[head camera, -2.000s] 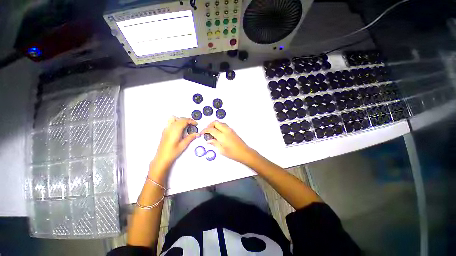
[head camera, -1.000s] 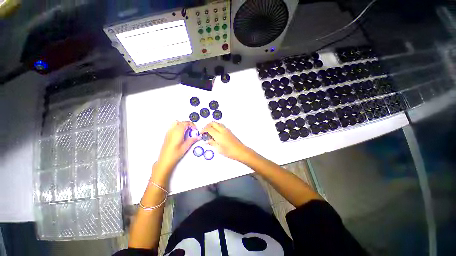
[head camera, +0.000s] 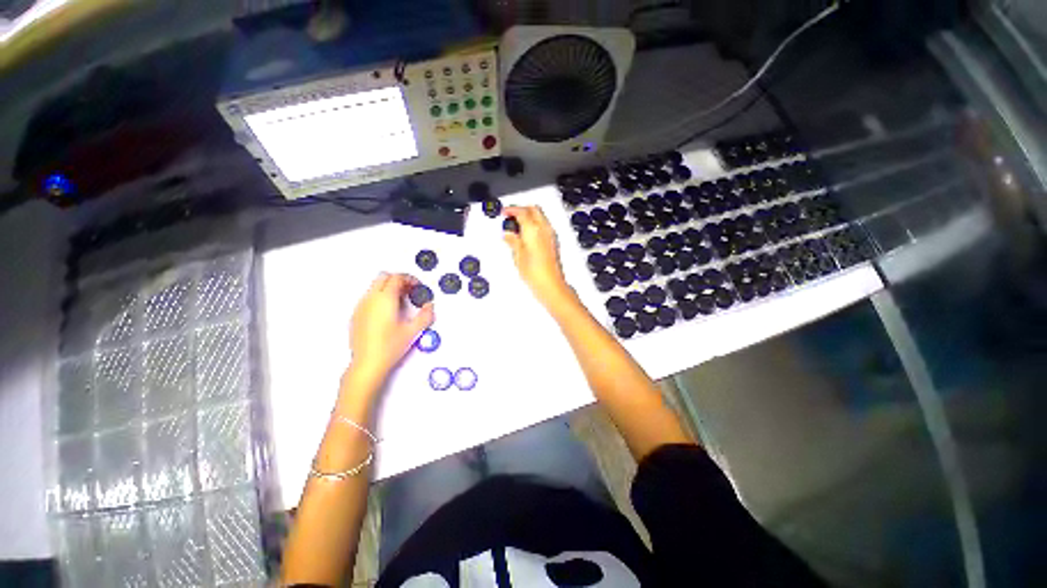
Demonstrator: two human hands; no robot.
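Observation:
Several black round modules (head camera: pixel 450 283) lie on the white bench in front of me. My left hand (head camera: pixel 388 322) is left of them, with its fingers on a black module (head camera: pixel 420 295). A blue-rimmed disc (head camera: pixel 428 340) lies by my left hand, and two pale blue-rimmed discs (head camera: pixel 452 378) lie side by side nearer me. My right hand (head camera: pixel 532 244) is further back, beside the filled tray, with a small dark module (head camera: pixel 511 226) at its fingertips.
Filled blister trays (head camera: pixel 689 244) with rows of black discs lie at right. Empty clear blister trays (head camera: pixel 161 379) lie at left. The test instrument (head camera: pixel 344 126), fan (head camera: pixel 560 90) and small black box (head camera: pixel 428 214) stand at the back, with more dark discs (head camera: pixel 491 208) nearby.
My right hand has moved back and right, away from my left hand, with a dark module. A blue-rimmed disc now lies by my left hand, which holds a black module. The view has shifted.

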